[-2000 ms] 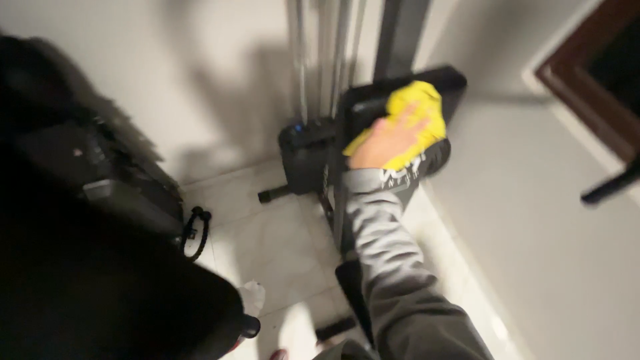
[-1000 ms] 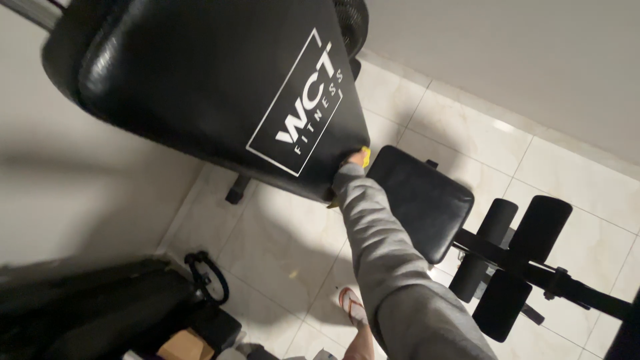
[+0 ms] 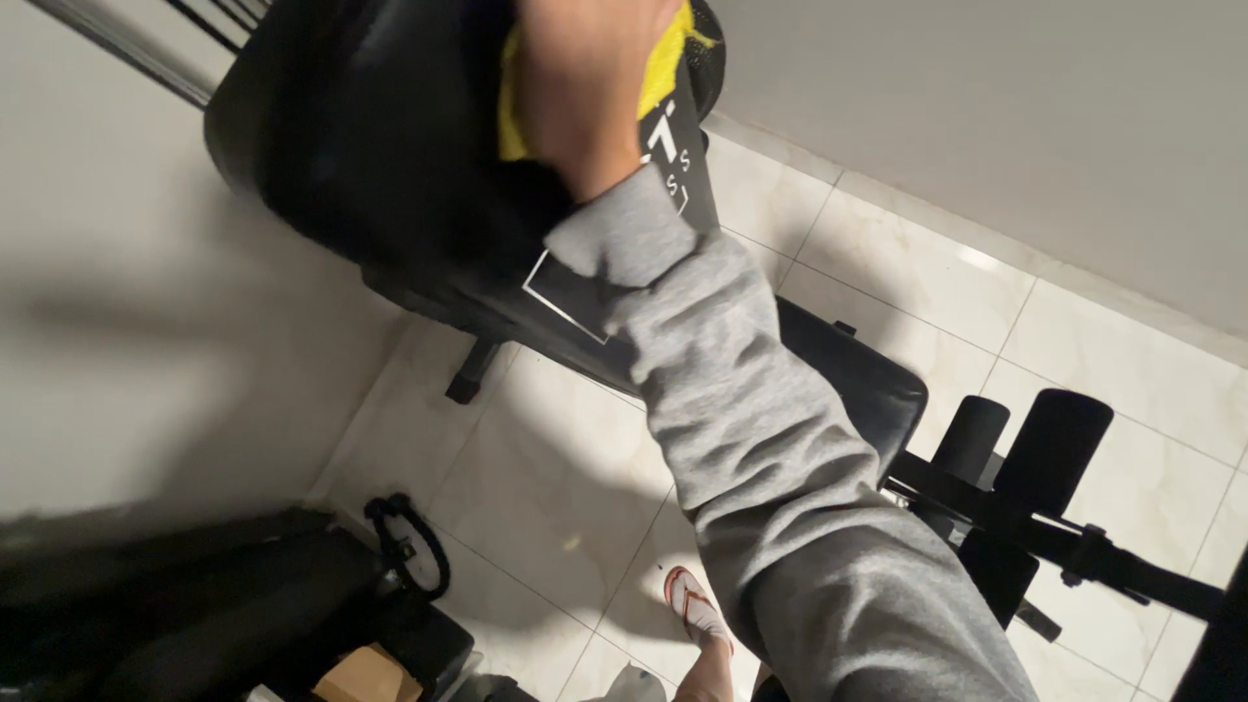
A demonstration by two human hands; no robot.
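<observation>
My right hand [image 3: 590, 88], in a grey sleeve [image 3: 741, 370], holds a yellow cloth [image 3: 665, 68] against the black padded backrest [image 3: 390, 156] of a home gym machine. The hand is slightly blurred at the top of the view, and its fingertips are out of frame. Cloth shows on both sides of the hand. White lettering on the pad is partly covered by the hand and sleeve. Below the backrest, the black seat pad [image 3: 858, 380] is partly hidden behind my forearm. My left hand is out of view.
Black foam rollers [image 3: 1053, 453] sit on the machine's frame at the right. A machine foot [image 3: 473, 370] rests on the tiled floor [image 3: 546, 468]. Lower left are a black looped object [image 3: 408, 546], dark items and a brown box [image 3: 369, 675]. A foot in a flip-flop [image 3: 690, 604] stands below. Walls flank the machine.
My right hand has moved with the yellow cloth from the backrest's lower end, beside the seat, up over the lettering to its upper part. The view has shifted greatly since the earliest frame.
</observation>
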